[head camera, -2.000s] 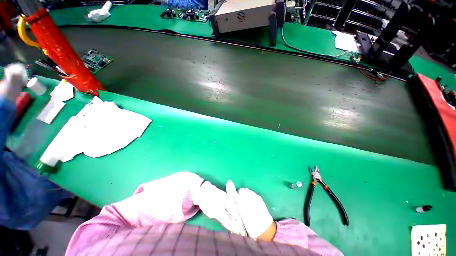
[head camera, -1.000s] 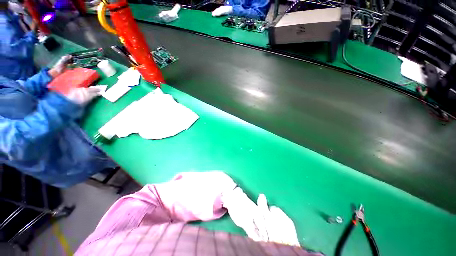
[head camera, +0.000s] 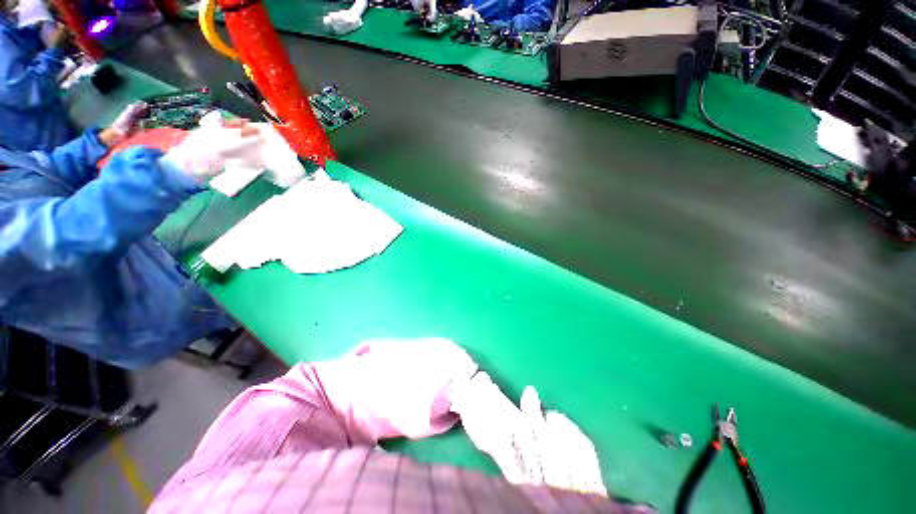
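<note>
My left hand (head camera: 494, 422), in a white glove, lies at the near edge of the green bench mat, low in the middle of the view. My right hand (head camera: 562, 452), also in a white glove, lies against it on the right. The hands touch and overlap, and no object shows in them. Their lower parts are hidden by my checked clothing. Diagonal cutters (head camera: 725, 438) lie spread open on the mat to the right, handles cut off by the lower edge. A small clear bit (head camera: 685, 440) lies just left of them.
A crumpled white cloth (head camera: 313, 229) lies on the left. A dark conveyor belt (head camera: 562, 181) runs behind the mat. A red-orange post (head camera: 276, 85) stands by a circuit board (head camera: 335, 106). A person in blue (head camera: 90, 231) works at the left. A beige box (head camera: 628, 42) stands beyond the belt.
The view has swung left since two seconds ago, and the white card left the picture. My hands stay together. The neighbour's gloved hand has moved right, towards the post.
</note>
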